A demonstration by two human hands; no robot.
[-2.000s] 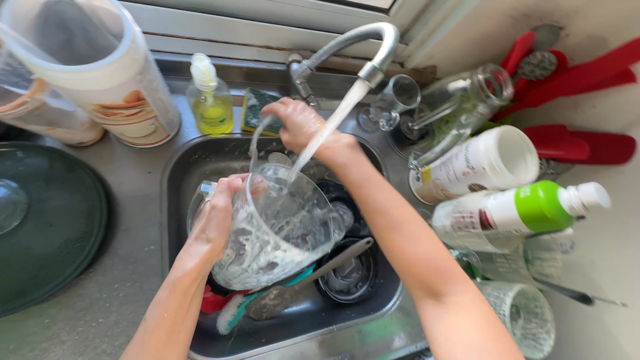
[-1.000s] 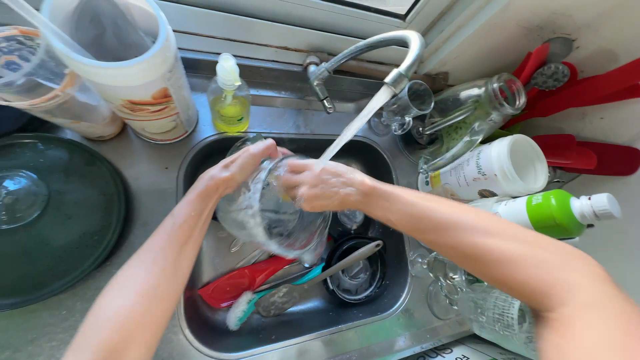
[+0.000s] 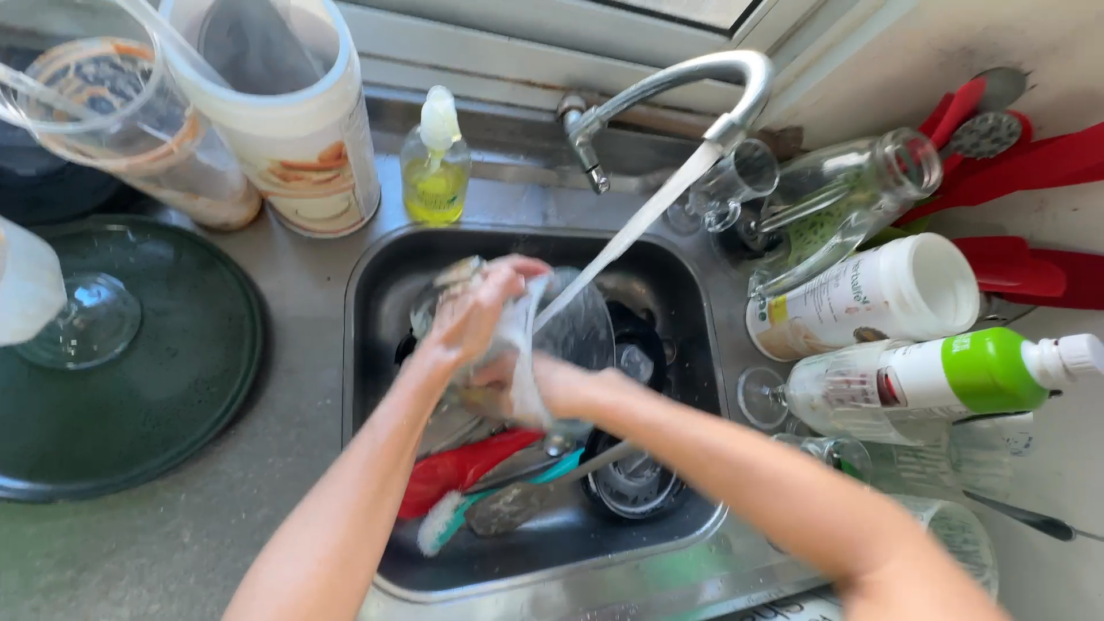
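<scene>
A clear, rounded bowl or jug [image 3: 578, 323] is tilted over the sink, with water from the curved chrome faucet [image 3: 733, 95] running onto it. My left hand [image 3: 483, 302] grips its left side, fingers curled at the rim. My right hand [image 3: 543, 388] is blurred and rests at the near rim, partly inside; its fingertips are hidden. Below, in the sink [image 3: 552, 565], lie a red utensil [image 3: 466, 466], a turquoise brush with white bristles [image 3: 444, 522], a grey-handled utensil [image 3: 509, 509] and a black round lid or dish [image 3: 634, 483].
A green soap pump bottle [image 3: 437, 172] stands behind the sink. To the left are a dark green round tray [image 3: 172, 405] with a glass base on it and large plastic containers [image 3: 323, 164]. Glass jars, a white tub [image 3: 871, 297], a green-labelled bottle [image 3: 992, 371] and red utensils crowd the right side.
The clear vessel has turned between my hands, its opening now facing right. My right hand has come down from its far rim to the near side. The water keeps running.
</scene>
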